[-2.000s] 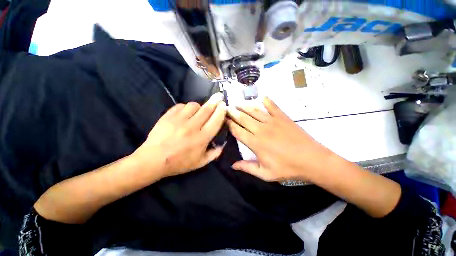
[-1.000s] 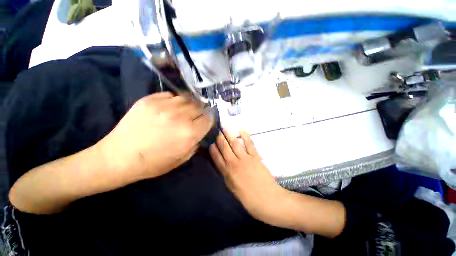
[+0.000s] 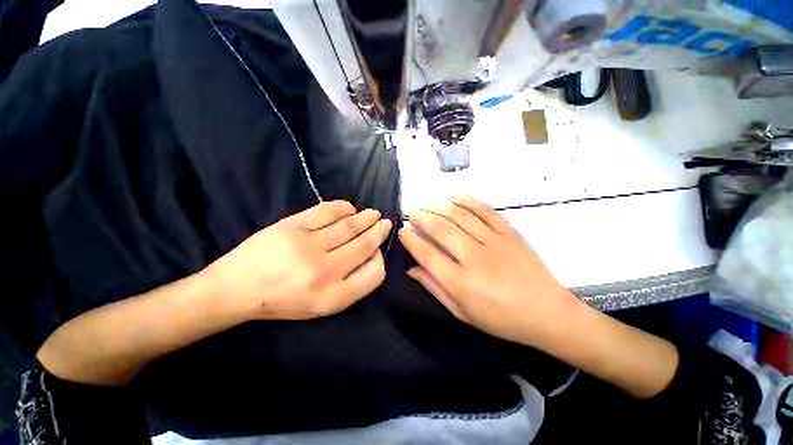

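Note:
Black cloth (image 3: pixel 113 182) spreads over the table and the lap; a pale stitched line runs down a narrower upper piece. Its right edge lies under the needle and presser foot (image 3: pixel 393 137) of the white sewing machine (image 3: pixel 522 69). My left hand (image 3: pixel 317 261) holds the cloth below the foot, fingers close together, thumb partly hidden. My right hand (image 3: pixel 474 265) lies at the cloth's right edge, partly over the white table, fingertips near the left ones, thumb apart; whether it grips cloth cannot be seen.
On the white table (image 3: pixel 609 226) lie black handles (image 3: pixel 589 87), a dark tool handle (image 3: pixel 632 94) and a small brown patch (image 3: pixel 535 127). Metal parts (image 3: pixel 752 148) and a dark object (image 3: pixel 723 209) sit right, beside a crinkled clear bag (image 3: pixel 761 256). A ruler-like strip (image 3: pixel 648 291) edges the table.
My left hand has drawn back from the needle area and lies flatter on the cloth, beside my right fingertips. The view has shifted; more of the pale stitch line shows.

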